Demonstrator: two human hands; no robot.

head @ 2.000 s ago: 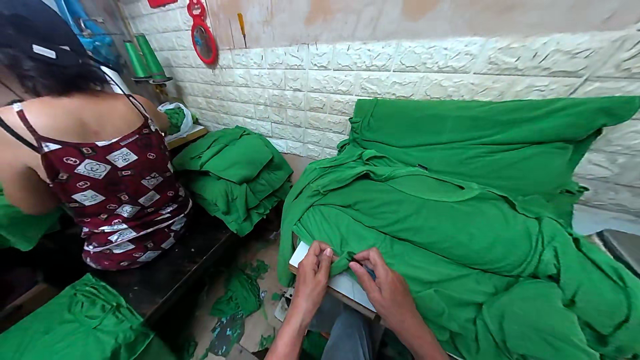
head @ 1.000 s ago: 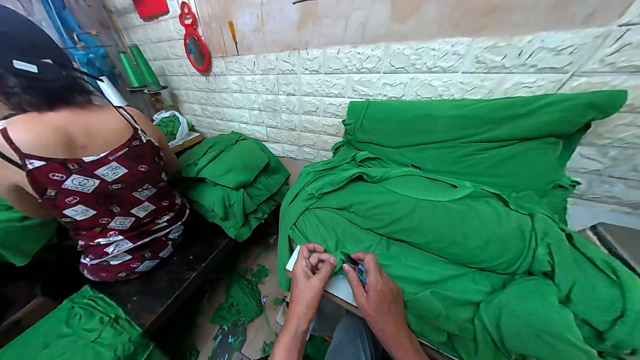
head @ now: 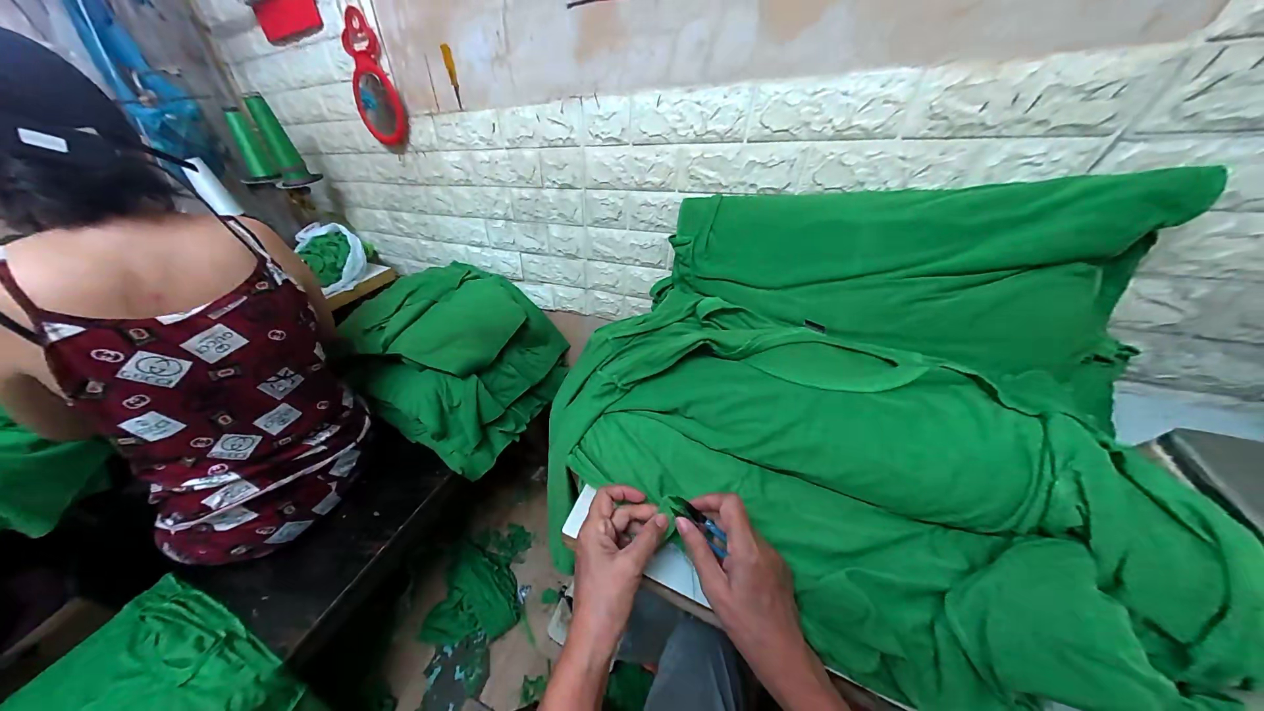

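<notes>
My left hand pinches the edge of a green knit garment near the front edge of a white board. Close to its right, my right hand holds a small blue-handled tool, likely thread snips, with its dark end at the pinched cloth. The fingers hide most of the tool. The garment, with its neck opening showing, lies spread over the board, and more green fabric is piled behind it against the wall.
At left a person in a patterned top sits on a dark bench, back turned. Folded green cloth is stacked beside them, more at lower left. Green scraps lie on the floor. Thread cones stand near the white brick wall.
My hands have stayed near the board's edge, with small finger movements at the cloth. The blue handle shows more plainly than two seconds ago.
</notes>
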